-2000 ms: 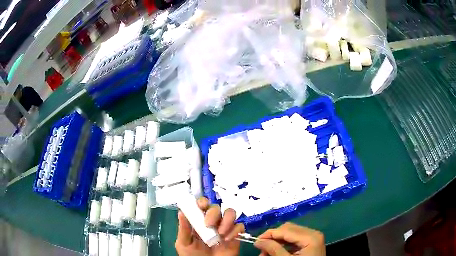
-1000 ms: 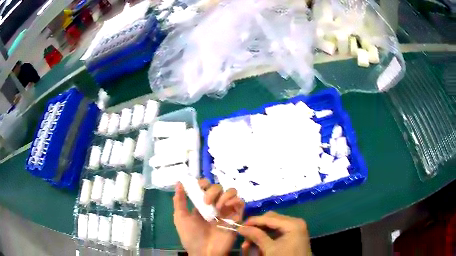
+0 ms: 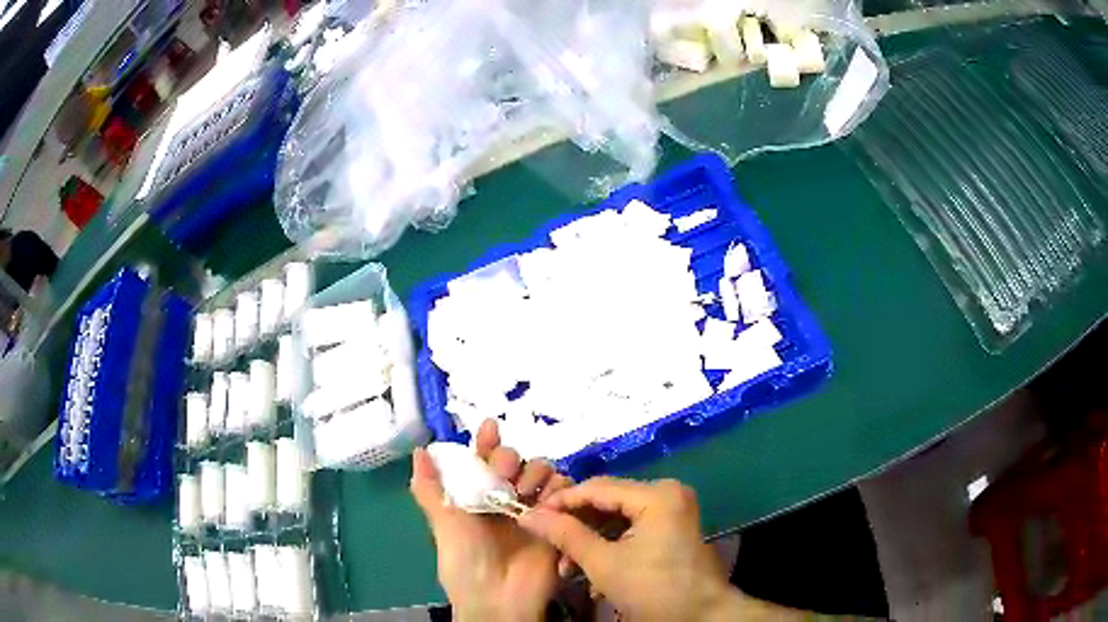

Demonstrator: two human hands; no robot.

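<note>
My left hand (image 3: 492,547) holds a white housing (image 3: 459,474) in its palm and fingers, with the open end toward my right hand. My right hand (image 3: 638,541) pinches thin tweezers (image 3: 510,505), whose tips are at that end of the housing. Whether the tips hold a small piece is too small to tell. Just beyond the hands, a blue tray (image 3: 778,379) holds a heap of small flat white pieces (image 3: 583,328). A clear plastic box (image 3: 407,419) left of it holds loose white housings (image 3: 349,377).
A filled blister tray (image 3: 243,525) is at left, with slotted blue racks (image 3: 122,389) beyond it. A large clear bag (image 3: 474,109) and cream blocks (image 3: 784,61) in an open bag lie behind. Empty blister trays (image 3: 972,207) are at right. A red stool (image 3: 1045,522) stands lower right.
The camera view has turned, so the bench items sit further left and higher. The housing has changed angle in my left hand, and the tweezers are closer against its end.
</note>
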